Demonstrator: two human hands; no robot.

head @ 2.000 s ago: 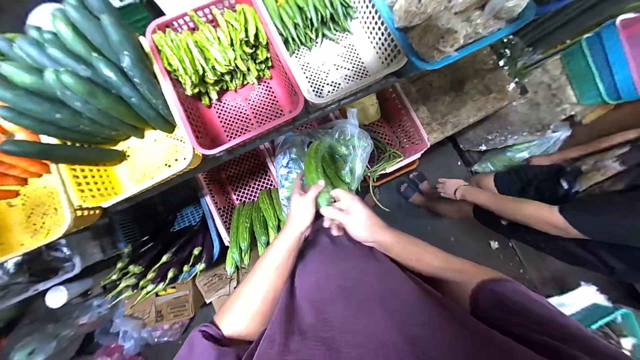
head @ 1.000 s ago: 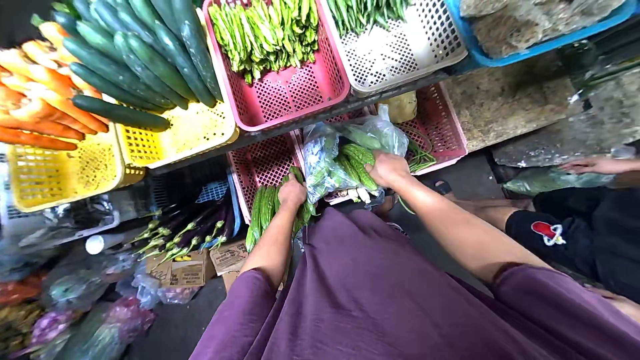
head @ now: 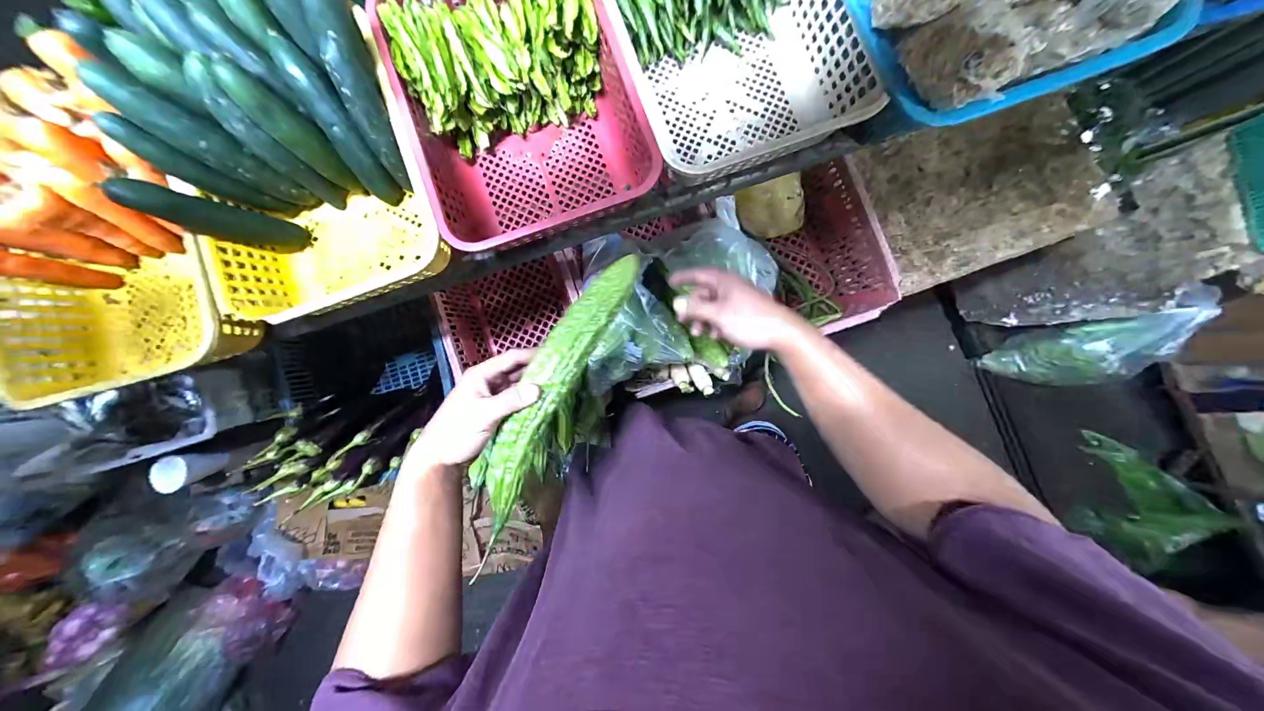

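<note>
My left hand (head: pixel 486 403) grips a long, bumpy green bitter gourd (head: pixel 558 370), which slants up to the right over the lower pink crate (head: pixel 509 308). To the right, my right hand (head: pixel 726 308) is over a clear plastic bag (head: pixel 642 331), its fingers slightly curled and blurred. Pale stem ends of some green vegetables (head: pixel 696 375) show below the bag. Whether my right fingers touch the bag or the green pieces in it, I cannot tell.
Above are a pink basket of green peppers (head: pixel 543 178), a white basket (head: pixel 760 109) and a yellow basket (head: pixel 336 267) under cucumbers. Eggplants (head: pixel 346 454) lie lower left. A blue tray (head: pixel 1047 99) stands upper right; a filled plastic bag (head: pixel 1096 346) lies at right.
My left hand has come up from the lower crate with a bitter gourd. The gourds beneath my right hand a second ago are no longer plainly in its grip. The other person has mostly left the view.
</note>
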